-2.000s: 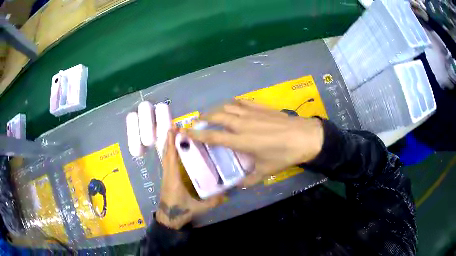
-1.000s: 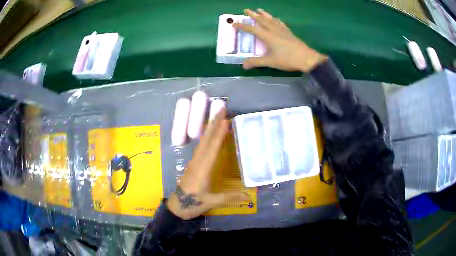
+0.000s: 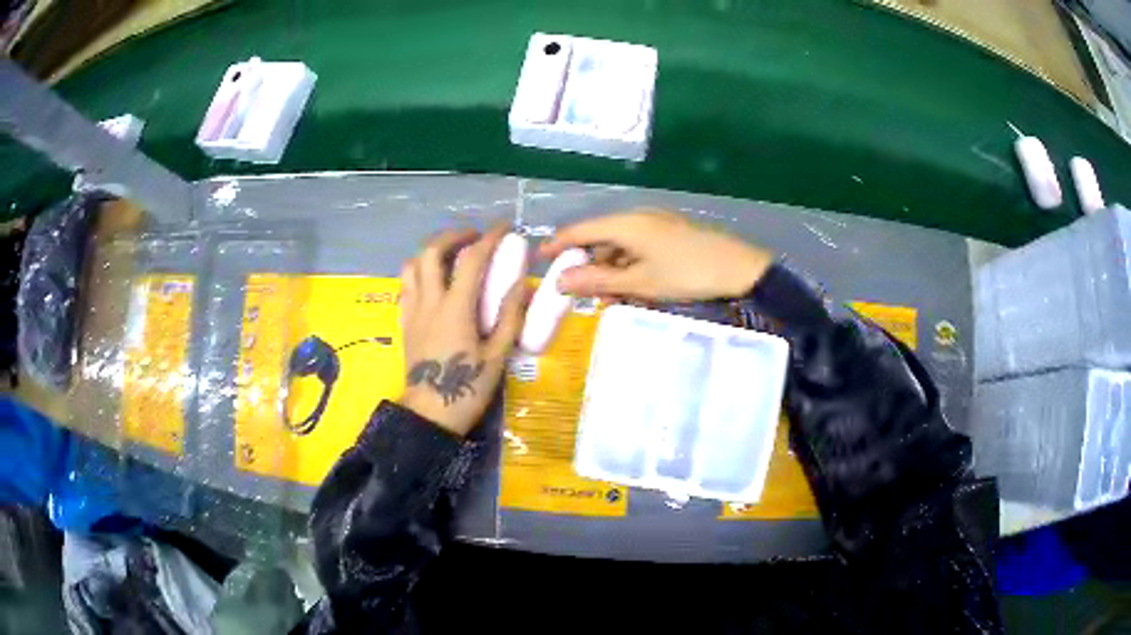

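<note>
An all-white inner tray point(image 3: 682, 403) lies flat on the printed bench in front of me, with long moulded compartments and nothing in them. Left of it are two pale pink devices. My left hand point(image 3: 453, 310) holds one pink device point(image 3: 505, 279) between thumb and fingers, low over the bench. My right hand point(image 3: 657, 254) has its fingertips closed on the upper end of the other pink device, which leans between the left hand and the tray. The third pink device is not visible; the left hand may hide it.
The green belt point(image 3: 409, 93) runs beyond the bench. A filled tray point(image 3: 583, 106) with a dark round spot sits on it, and another point(image 3: 254, 112) further left. Two loose pale pieces point(image 3: 1039, 171) lie on the belt at right. Tall tray stacks point(image 3: 1054, 298) stand at the bench's right end.
My right hand has left the filled tray on the belt, come back to the bench and closed on a pink device. My left hand has moved up around the pink devices.
</note>
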